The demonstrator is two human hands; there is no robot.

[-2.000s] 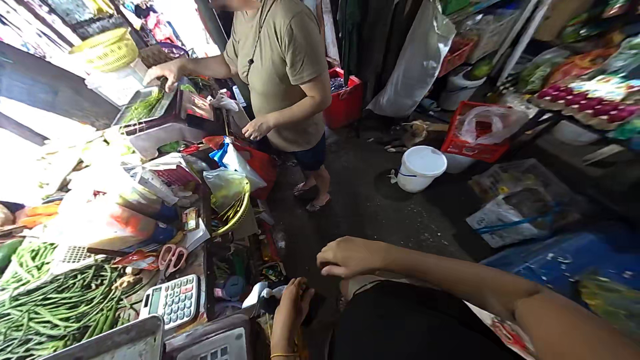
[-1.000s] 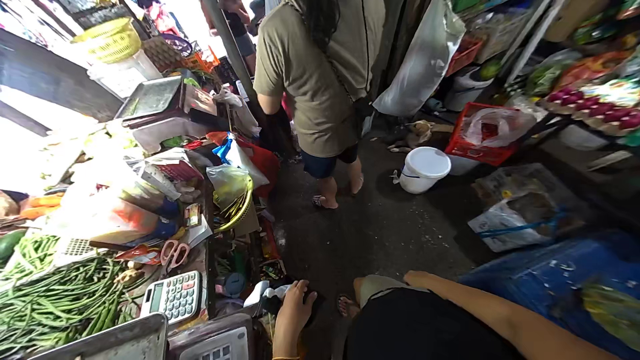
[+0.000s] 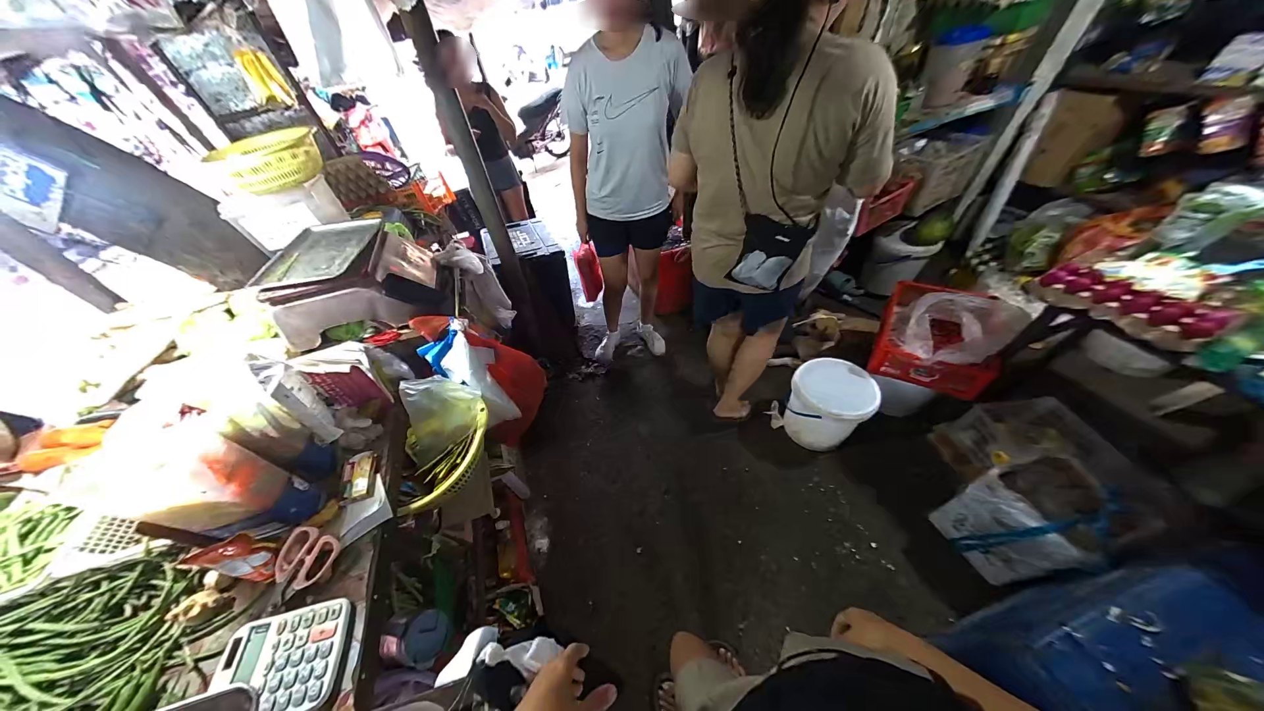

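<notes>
At the bottom edge, my left hand has its fingers apart beside a crumpled white and black item; no object shows in its grasp. My right hand is partly in view near my right knee, the forearm running to the lower right, and its fingers are too hidden to read. Left of my left hand, on the stall table, lie a white calculator, pink-handled scissors and a heap of long green beans.
A lidded white bucket stands on the dark floor, with a red crate behind it. People stand in the aisle, one in a tan shirt, one in a light shirt. A yellow basket edges the stall; a blue surface lies lower right.
The person in the tan shirt has turned away from the stall and moved farther up the aisle. A person in a light shirt now shows there. My right hand has dropped from in front of me toward my knee.
</notes>
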